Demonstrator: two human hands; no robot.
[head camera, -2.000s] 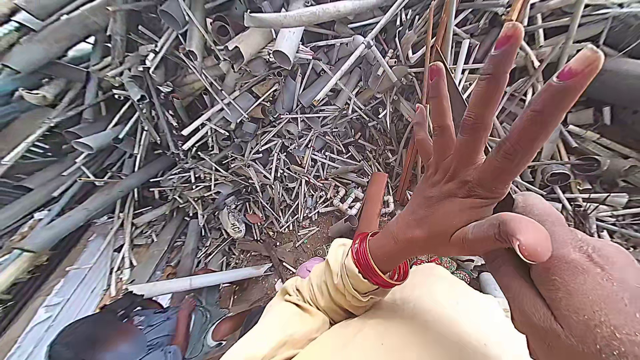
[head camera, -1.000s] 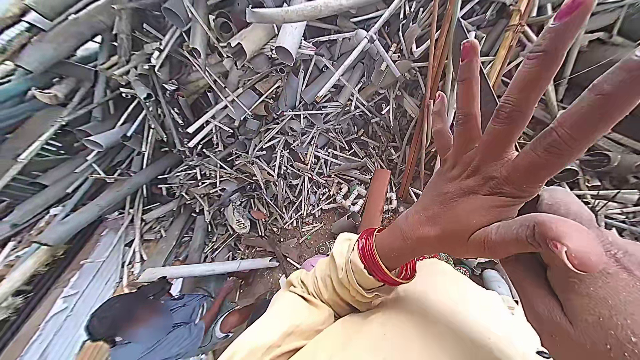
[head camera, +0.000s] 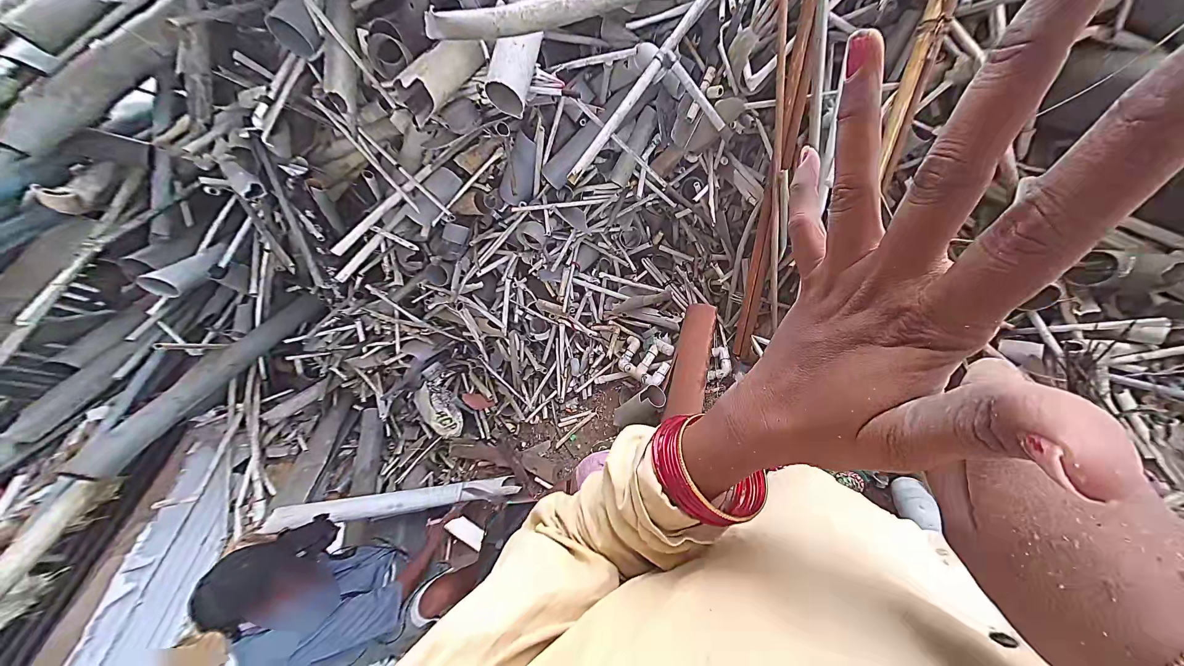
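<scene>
My left hand (head camera: 888, 333) is raised at the right, back towards the camera, fingers spread and holding nothing. Red bangles (head camera: 684, 476) circle its wrist below a pale yellow sleeve (head camera: 573, 536). Close behind its thumb is my right hand (head camera: 1036, 527), large and partly hidden; its fingers cannot be made out, nor whether it holds anything. A reddish-brown pipe piece (head camera: 691, 356) stands just beyond my left wrist, beside a short grey pipe (head camera: 640, 405) and white pipe fittings (head camera: 647, 356). Thin reddish-brown strips (head camera: 763, 268) rise left of my left fingers.
A heap of cut plastic pipes and thin offcuts (head camera: 518, 296) spreads ahead. Long grey pipes (head camera: 194, 388) lie at the left, near a corrugated sheet (head camera: 162, 564). A person in a blue-grey shirt (head camera: 356, 592) is low at the lower left, beside a long pale pipe (head camera: 393, 504).
My left hand has moved up and to the right in view, its fingers still spread. The other person's head and arm have shifted to the right in view.
</scene>
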